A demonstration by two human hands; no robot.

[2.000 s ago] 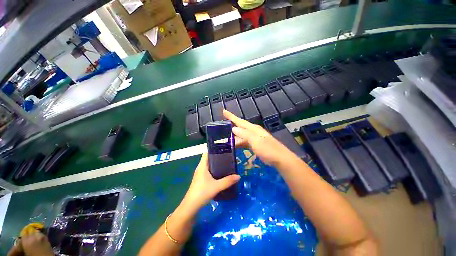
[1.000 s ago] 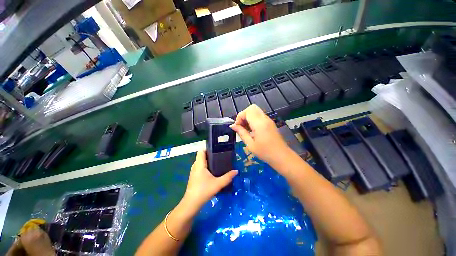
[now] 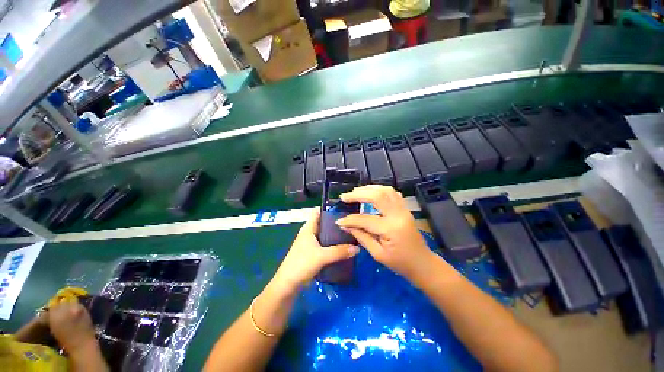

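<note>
My left hand [image 3: 311,251] is closed around the lower part of a dark device housing [image 3: 336,231], held upright with its window end up. My right hand [image 3: 389,227] is at the window end, its thumb and fingertips on the front face below the window. The fingers cover part of the window area. A bit of blue shows beside the fingertips; I cannot tell whether they pinch film. A heap of shiny blue film [image 3: 371,320] lies below the hands.
Housings stand in a row on the green belt [image 3: 277,145]; more lie on cardboard [image 3: 539,327] at right. Black panels [image 3: 149,298] in clear plastic lie at left, beside a neighbouring worker's hand [image 3: 69,320]. White liner sheets [image 3: 626,174] are stacked at far right.
My right hand has moved from the housing's upper right corner down onto its front, below the window. My left hand keeps its hold. The view has shifted, so the scene sits further right.
</note>
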